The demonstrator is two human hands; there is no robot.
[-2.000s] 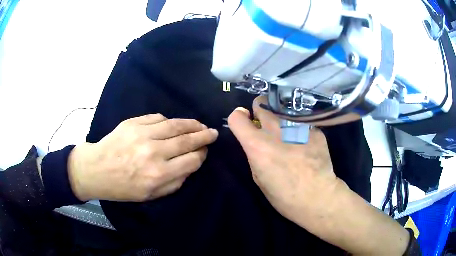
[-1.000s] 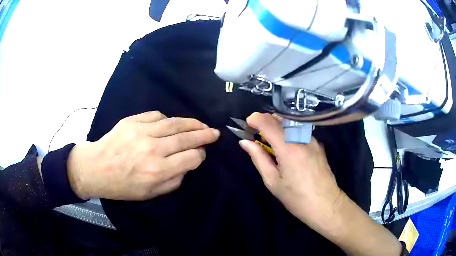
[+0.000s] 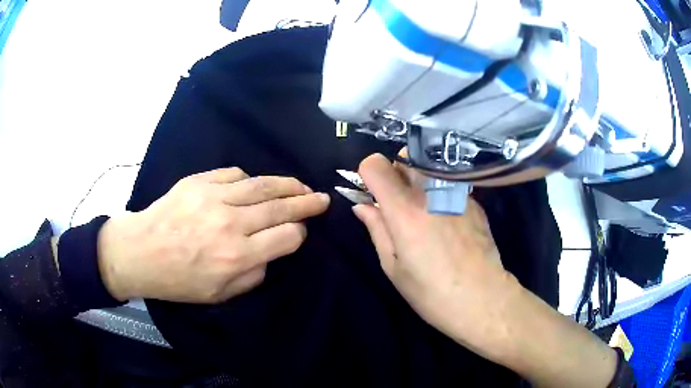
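A large black cloth garment piece (image 3: 250,114) with a rounded upper edge lies spread under the white and blue sewing machine head (image 3: 432,68). My left hand (image 3: 216,233) lies flat on the cloth, fingers together and pointing right; no held thing shows. My right hand (image 3: 436,258) holds small silver thread snips (image 3: 353,188). Their two blades are a little apart and point left, close to my left fingertips. The handle is mostly hidden in my right hand. A small brass-coloured bit (image 3: 342,129) shows under the head.
A shiny curved metal guard (image 3: 557,144) and a pale grey knob (image 3: 448,198) hang just over my right hand. Dark-handled scissors (image 3: 598,292) lie on the white table (image 3: 68,91) at the right. A blue crate (image 3: 655,337) shows at the lower right.
My right hand has moved slightly left with the snips, and more of the yellow handle is now covered. Two seconds ago the blades were mostly hidden. My left hand has stayed nearly still.
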